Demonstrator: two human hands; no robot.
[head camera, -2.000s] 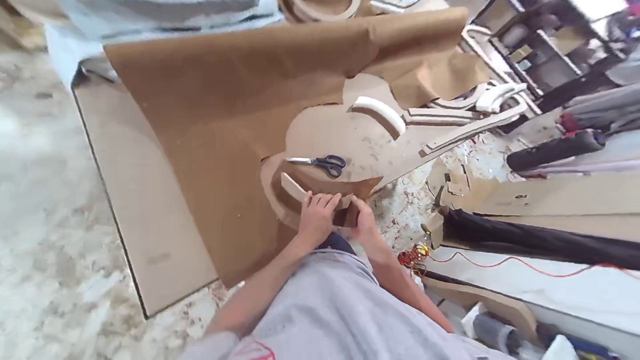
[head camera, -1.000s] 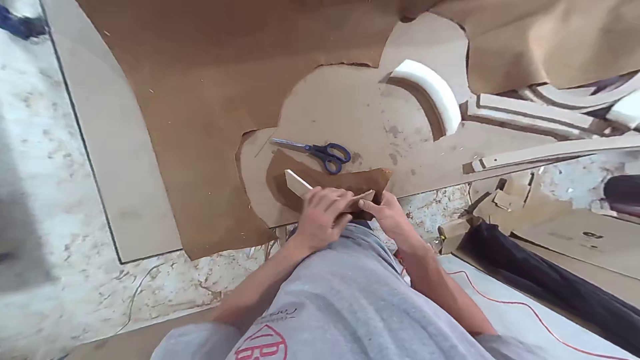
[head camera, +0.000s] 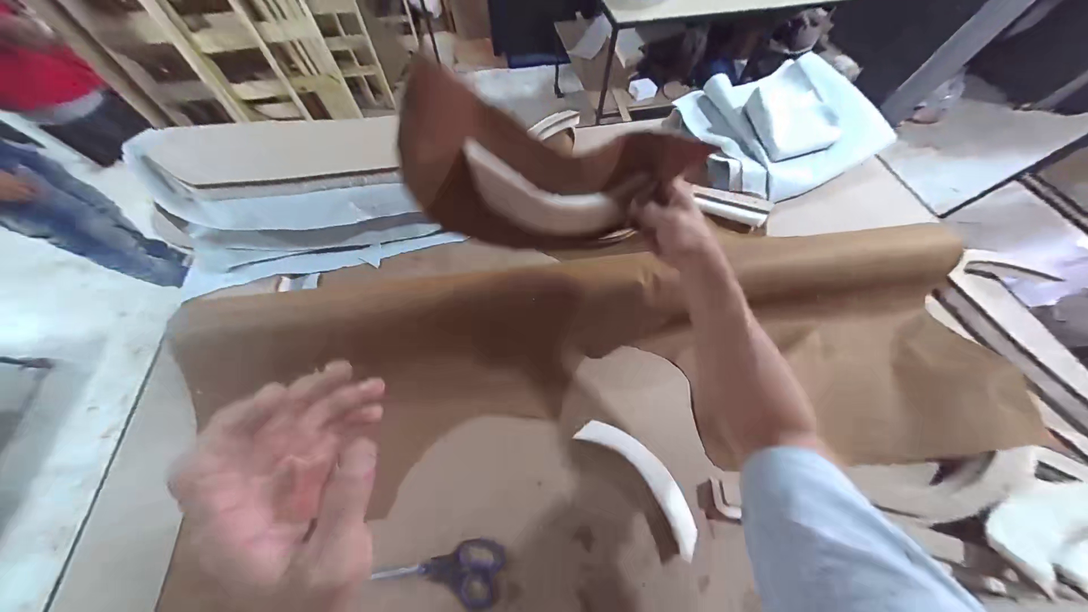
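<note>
My right hand (head camera: 676, 223) is raised over the far side of the table, shut on the end of a curved, foam-like pale strip (head camera: 544, 200) and the brown sheet piece (head camera: 442, 153) around it; both are blurred. My left hand (head camera: 289, 476) is open with its palm up, above the near left part of the large brown sheet (head camera: 408, 340). Scissors with dark blue handles (head camera: 476, 571) lie at the near edge of the view, right of my left hand. A second curved piece with a white edge (head camera: 650, 476) rests right of the scissors.
Pale blue cloth layers under a board (head camera: 297, 153) lie at the far left, and folded light cloth (head camera: 782, 127) at the far right. Cut frame parts (head camera: 1020, 340) line the right side. Wooden frames (head camera: 280, 51) stand beyond. A person in a red top (head camera: 42, 68) is at the far left.
The curved strip and brown piece, held low near my body in both hands before, are now lifted far forward in my right hand. My left hand has let go. The view has tilted up strongly.
</note>
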